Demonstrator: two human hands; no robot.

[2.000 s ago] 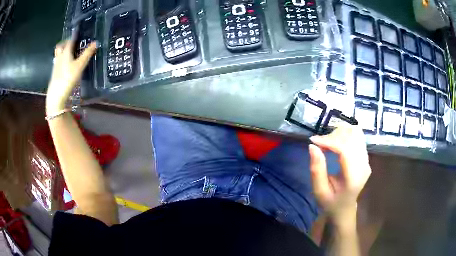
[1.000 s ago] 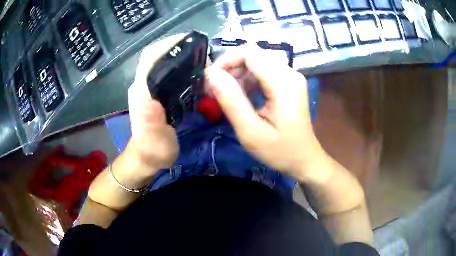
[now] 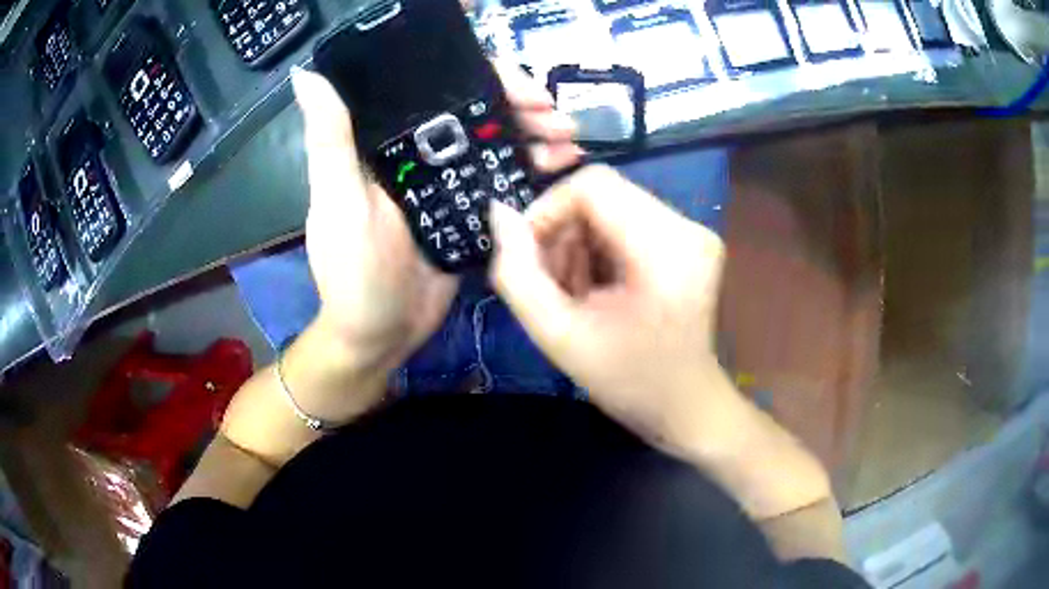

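Observation:
A black keypad mobile phone (image 3: 443,138) lies face up in my left hand (image 3: 374,253), tilted, its dark screen toward the bench. My left fingers show past its right edge. My right hand (image 3: 627,288) is at the phone's lower right, thumb and index finger bent together at the keys. Whether it pinches anything is hidden or too blurred to tell. A black-framed screen lens (image 3: 600,106) lies at the bench edge, just beyond my right hand. The lens tray (image 3: 909,83) with rows of black-framed squares is behind it.
The clear phone tray (image 3: 71,328) holds several phones at the left on the dark green bench (image 3: 236,219). A red stool (image 3: 161,397) is below left. Brown board (image 3: 805,288) stands below right. A white fixture with a blue hose (image 3: 1018,29) is at the far right edge.
Over the last two seconds, my left hand came from the phone tray with a phone, and my right hand left the loose lenses. Since one second ago, the phone has turned to show its keys.

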